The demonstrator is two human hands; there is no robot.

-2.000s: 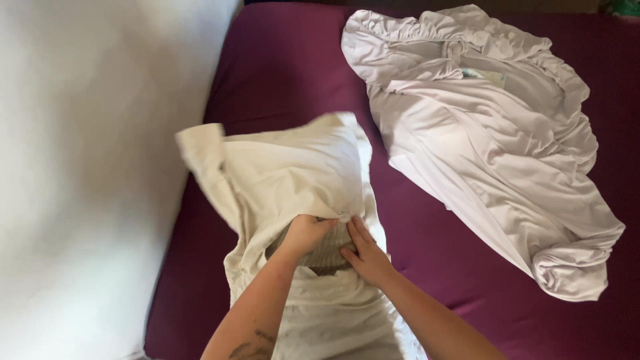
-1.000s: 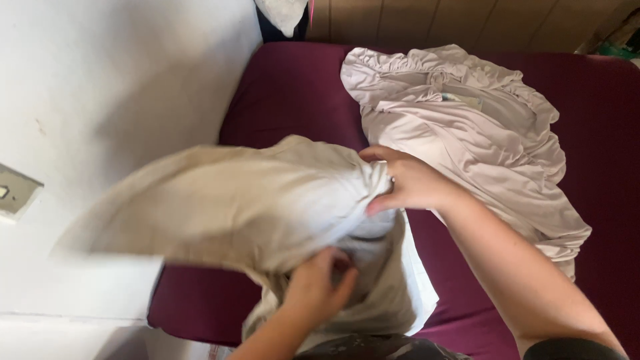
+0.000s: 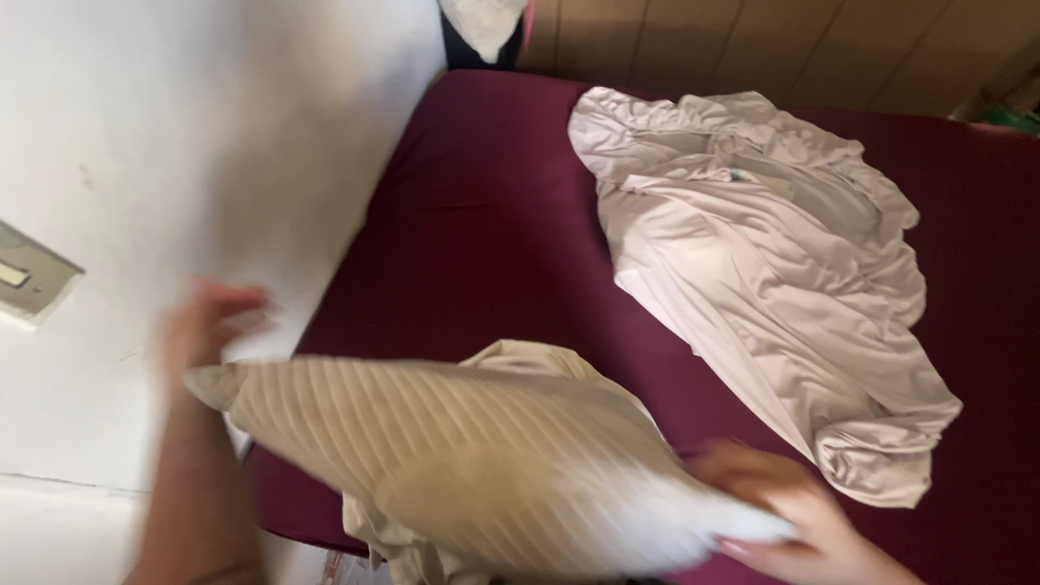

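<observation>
A striped, off-white pillow spans the lower middle, blurred by motion. My right hand grips its right corner. Beyond the pillow's left corner, my left hand is raised in front of the white wall, blurred, with nothing seen in it. Plain cream cloth shows behind and below the pillow; how it joins the pillow is hidden. On the maroon-covered mattress a crumpled pale pink fitted sheet with a gathered edge lies to the right, apart from both hands.
The white wall runs along the left, with a switch plate on it. Brown wood panelling stands behind the mattress. A white cloth-like thing is at the far corner, over something dark.
The striped pillow now shows widely, where mostly cream cloth was seen before. My left hand has moved up and left, away from the cloth. My right hand is lower.
</observation>
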